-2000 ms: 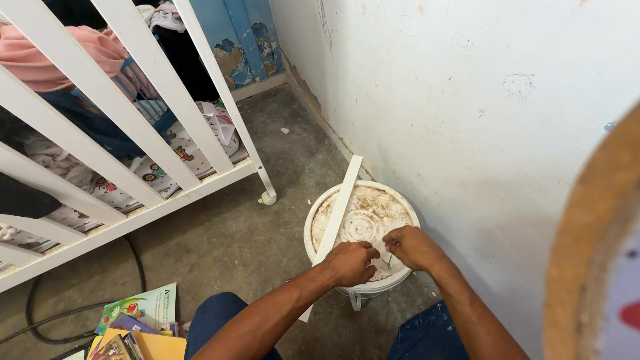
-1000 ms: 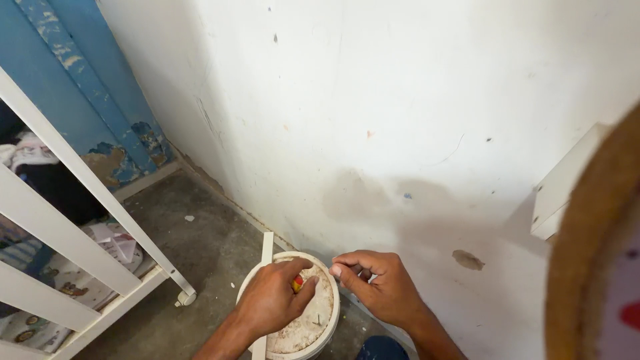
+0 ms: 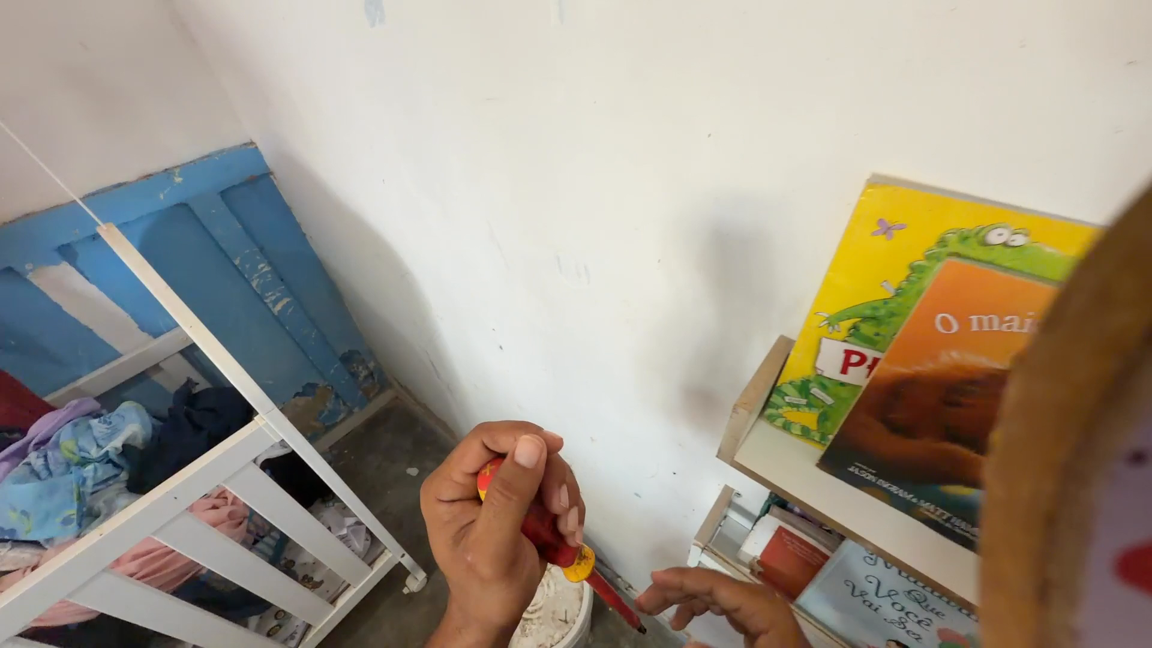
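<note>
A red and yellow screwdriver [image 3: 577, 562] is in my left hand [image 3: 504, 531], its handle wrapped by the fingers and its red shaft slanting down to the right. Close to the tip, on its right side, is my right hand [image 3: 729, 607], fingers partly curled and partly cut off by the bottom edge; whether something small is between them cannot be told. Below and behind my left hand shows part of the round white bucket lid [image 3: 551, 612], stained on top.
On the left stands a white slatted crib [image 3: 171, 504] holding clothes [image 3: 90, 459]. A wall shelf [image 3: 864, 486] on the right carries children's books [image 3: 954, 378]. A blurred wooden-rimmed object [image 3: 1062, 432] covers the right edge. Behind is a white wall [image 3: 576, 225].
The view has swung up to the wall and shelf. My hands were low over the bucket lid; the left now holds the screwdriver up above it.
</note>
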